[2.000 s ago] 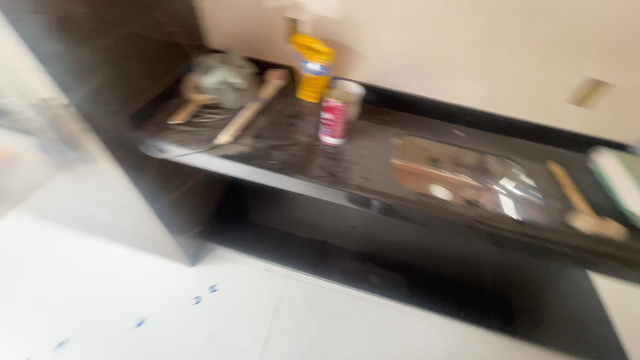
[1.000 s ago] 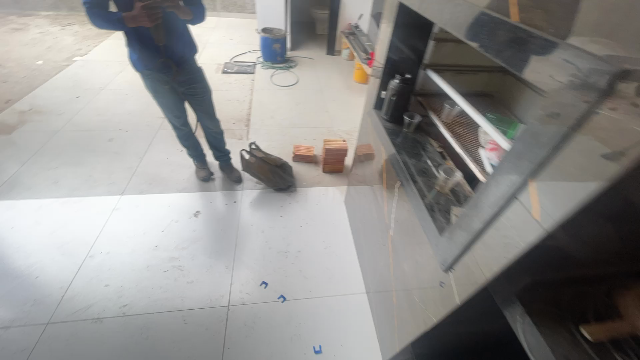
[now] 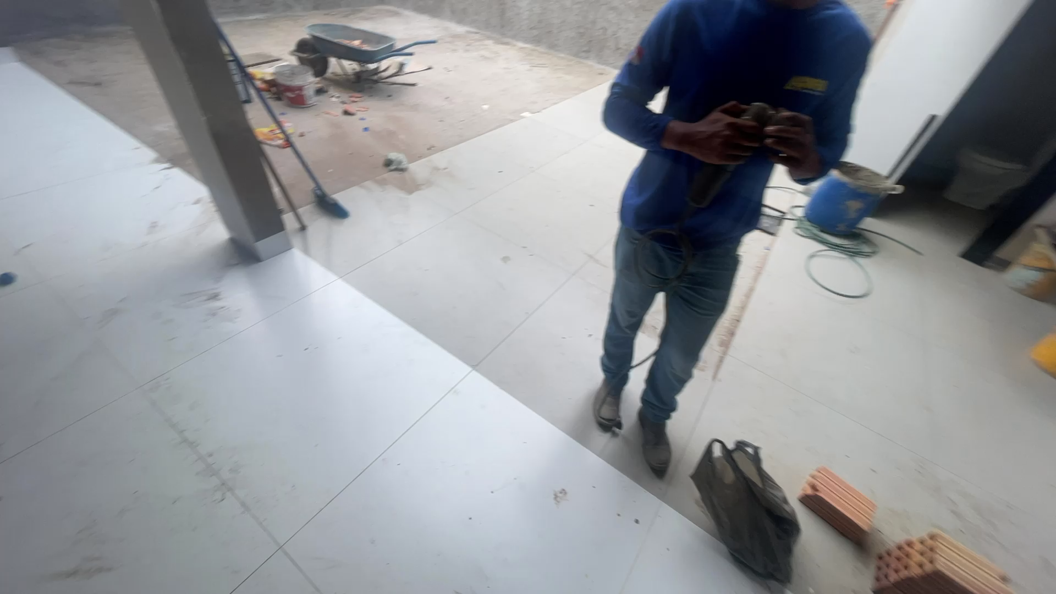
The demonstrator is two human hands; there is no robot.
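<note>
Neither my left hand nor my right hand shows in the head view. Facing me on the tiled floor stands another person (image 3: 742, 165) in a blue long-sleeved shirt and jeans. That person's two hands are around a dark corded power tool (image 3: 711, 181), whose exact kind I cannot tell; its cable hangs in a loop. By the person's shoes is a black plastic bag (image 3: 751, 511) with its handles up. Hollow clay bricks (image 3: 837, 503) lie to the right of the bag, with more bricks (image 3: 936, 565) at the bottom edge.
A metal post (image 3: 206, 124) rises at the left, with a blue broom (image 3: 330, 204) beside it. Farther back are a wheelbarrow (image 3: 351, 43), a paint bucket (image 3: 294, 85) and rubble. At the right, a blue bucket (image 3: 841, 198) stands by a coiled green hose (image 3: 841, 268).
The view has swung far, from a dark counter with tools, past a shelf unit, to the open floor. The other person shows larger and nearer the right side than one second ago.
</note>
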